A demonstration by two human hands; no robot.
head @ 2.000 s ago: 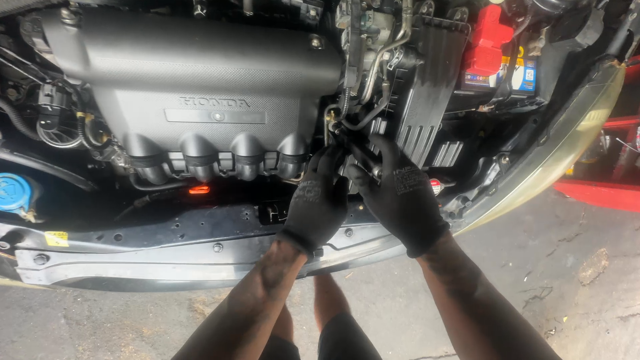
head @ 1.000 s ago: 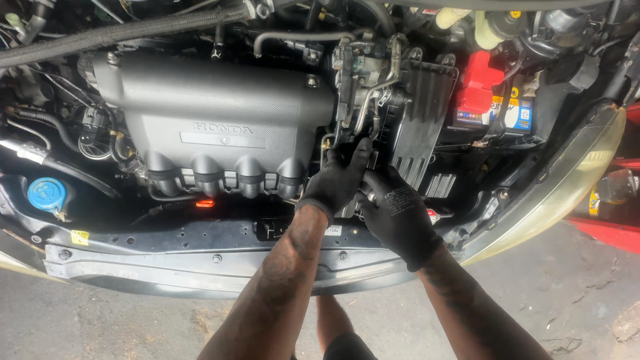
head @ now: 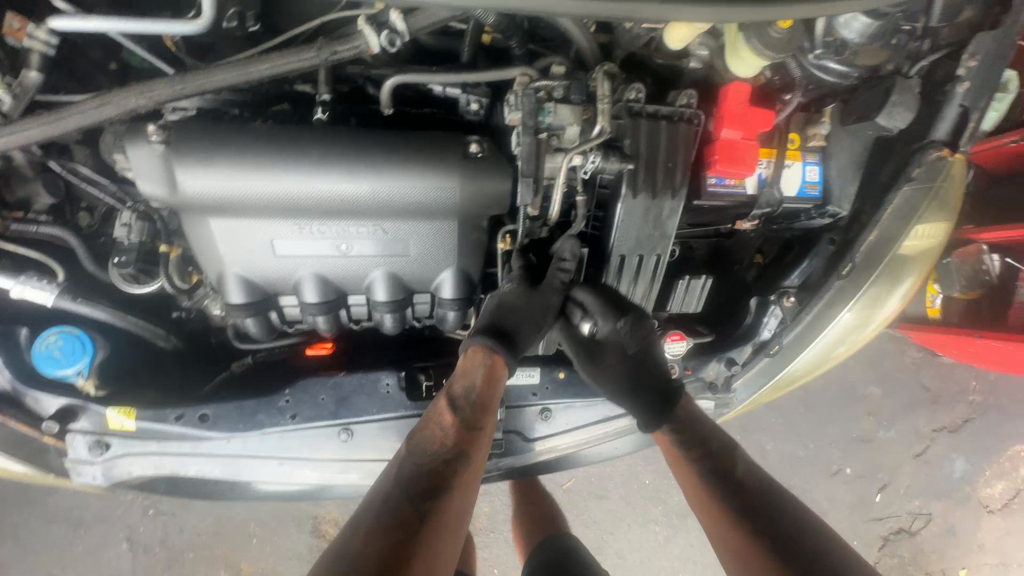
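Both hands wear black gloves and meet over the gap between the grey plastic Honda engine cover (head: 328, 184) and the ribbed black plastic housing (head: 652, 192). My left hand (head: 532, 300) reaches in by a bent metal pipe (head: 580, 160) and a dark hose, fingers pointing up; whether it grips anything is unclear. Beside it, my right hand (head: 616, 336) is curled around a small shiny metal piece (head: 587, 327), perhaps a tool's end; the rest of it is hidden. The fingertips of the two hands are close together.
A car battery (head: 800, 174) with a red terminal cover (head: 738, 128) sits at the right. The front crossmember (head: 320, 444) runs below the forearms, with a blue cap (head: 62, 354) at the left and the radiator cap (head: 676, 344) near my right hand. Thick hoses cross the upper left.
My left hand has turned, with its fingers now pointing up along the hose. A shiny metal piece shows at my right hand, not seen in the oldest frame. The view has shifted.
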